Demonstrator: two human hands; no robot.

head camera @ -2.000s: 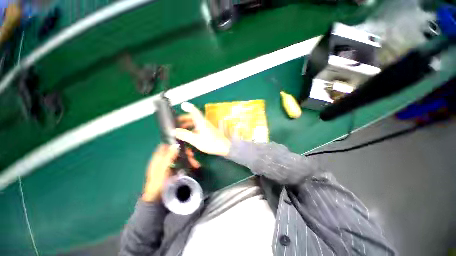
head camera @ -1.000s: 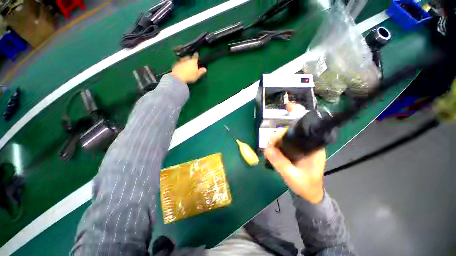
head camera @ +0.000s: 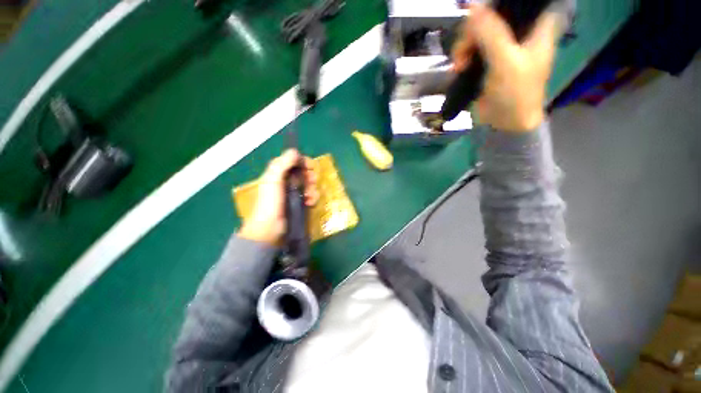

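Note:
My left hand (head camera: 270, 198) grips the black handle of a hair dryer unit (head camera: 289, 308) over the amber work pad (head camera: 335, 206). The unit's round head, with a pale ring and dark centre, is at the near end by my body. A dark handle sleeve (head camera: 310, 65) and its cord lie beyond the unit, across the white strip. My right hand (head camera: 511, 73) is closed around the black electric screwdriver (head camera: 466, 90), blurred, with its lower end at the front of the screw feeder (head camera: 430, 75). The screwdriver's tip is too blurred to make out.
A yellow-handled manual screwdriver (head camera: 373, 151) lies between the pad and the feeder. Another dark unit with cord (head camera: 96, 170) lies on the green conveyor at left, beyond the white strip (head camera: 157, 201). A thin black cable hangs off the bench edge. Cardboard boxes (head camera: 676, 330) are at lower right.
My left hand has come back from the conveyor and now holds a unit over the pad. My right hand still holds the electric screwdriver at the feeder. The view has shifted.

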